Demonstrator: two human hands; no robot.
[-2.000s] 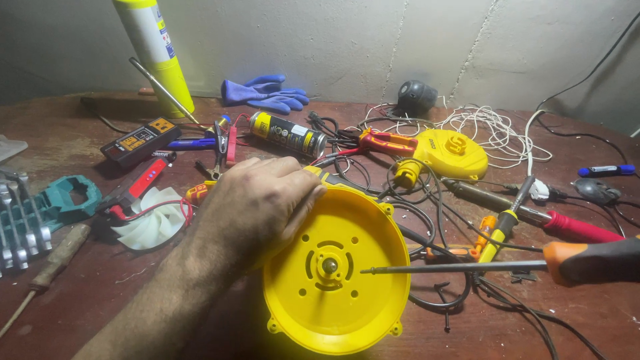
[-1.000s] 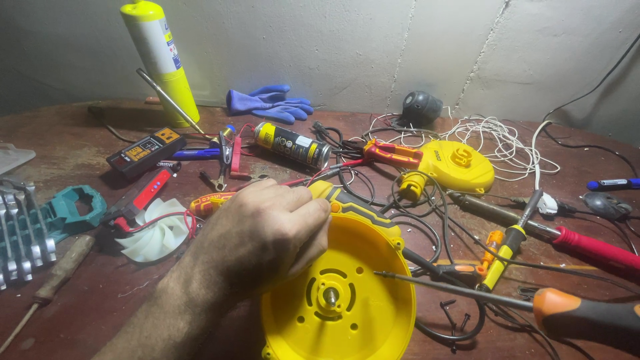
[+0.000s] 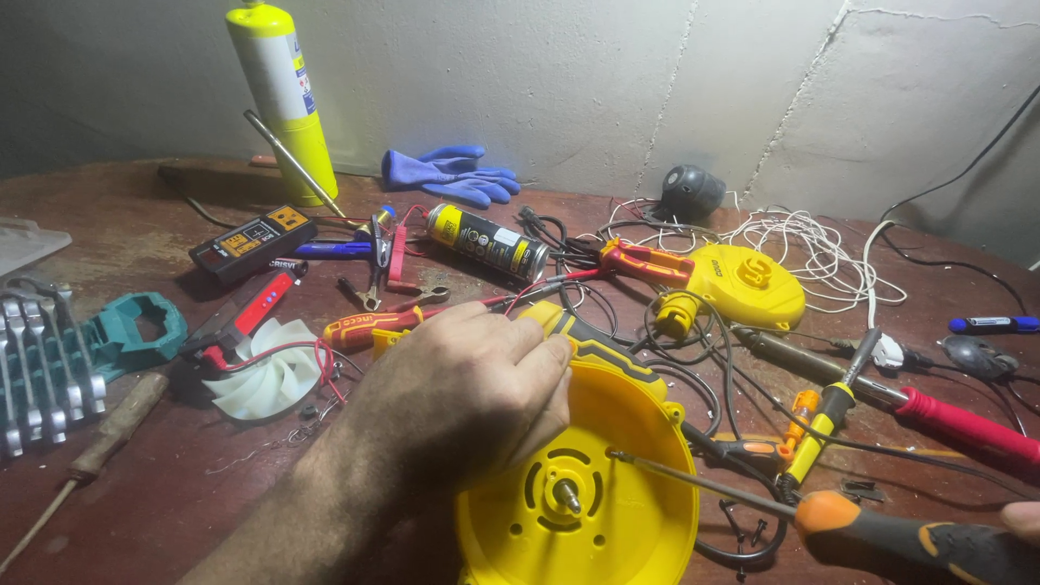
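Note:
My left hand [image 3: 479, 382] grips the rim and upper body of a yellow round plastic blower housing [image 3: 642, 504], its open side facing me. A metal motor shaft [image 3: 566, 494] sticks out at its centre, ringed by curved slots and small holes. At the right edge, only a fingertip of my right hand [image 3: 1020, 517] shows, at the handle of an orange and black screwdriver [image 3: 877, 532]. The screwdriver's tip is at a hole in the upper right of the housing's inner face; whether a screw sits there is unclear.
Cables, a yellow blower cover [image 3: 760, 296], a soldering iron [image 3: 825, 426] and black screws [image 3: 735, 520] lie to the right. A spray can [image 3: 487, 244] and blue glove [image 3: 451, 175] lie behind. At left are a white fan impeller [image 3: 272, 374], wrenches [image 3: 49, 366] and a black meter [image 3: 252, 244].
The housing is tilted differently, and the screwdriver tip has moved from beside the shaft to a hole at the upper right. My left hand has kept its grip.

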